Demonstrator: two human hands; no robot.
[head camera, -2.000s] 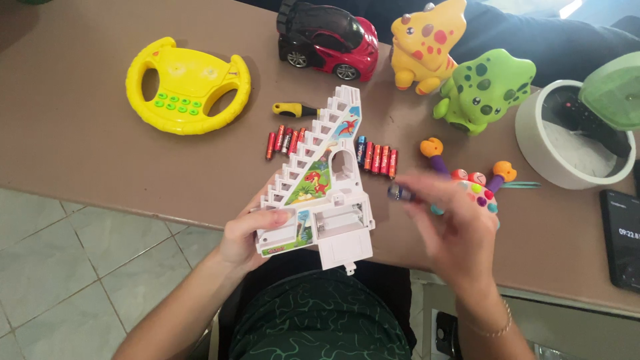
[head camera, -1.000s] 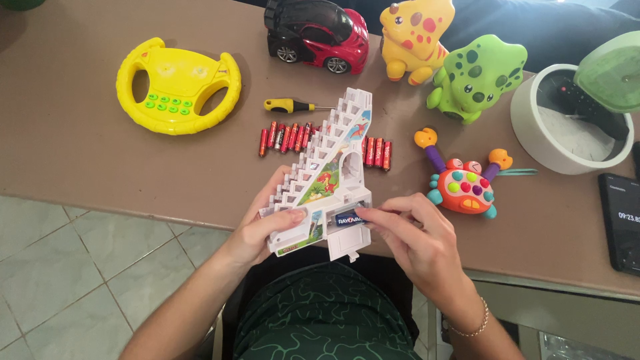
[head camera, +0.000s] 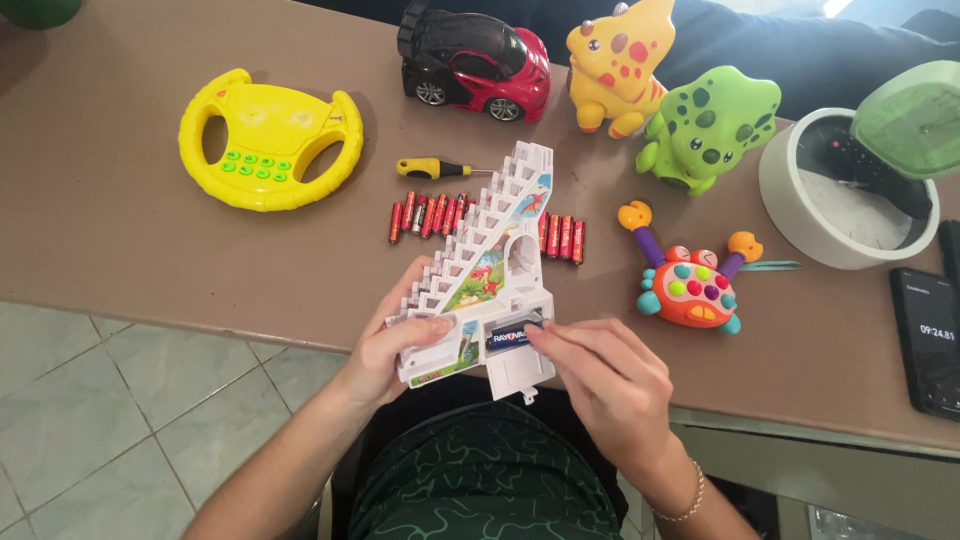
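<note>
My left hand grips the lower left end of a white plastic toy staircase with dinosaur stickers, held above the table's front edge. The toy's battery compartment is uncovered, and its hinged cover hangs down on the near side. A dark blue Rayovac battery lies in the compartment, with the fingertips of my right hand on its right end. Behind the toy, red batteries lie in a row on the left, and several more on the right.
A yellow screwdriver lies behind the batteries. A yellow toy steering wheel is at left; a toy car, orange dinosaur and green dinosaur stand behind. At right are a crab toy, round white container and phone.
My right hand, holding a dark battery beside the toy two seconds ago, has moved left to the compartment. The battery now lies inside it. My left hand still holds the toy.
</note>
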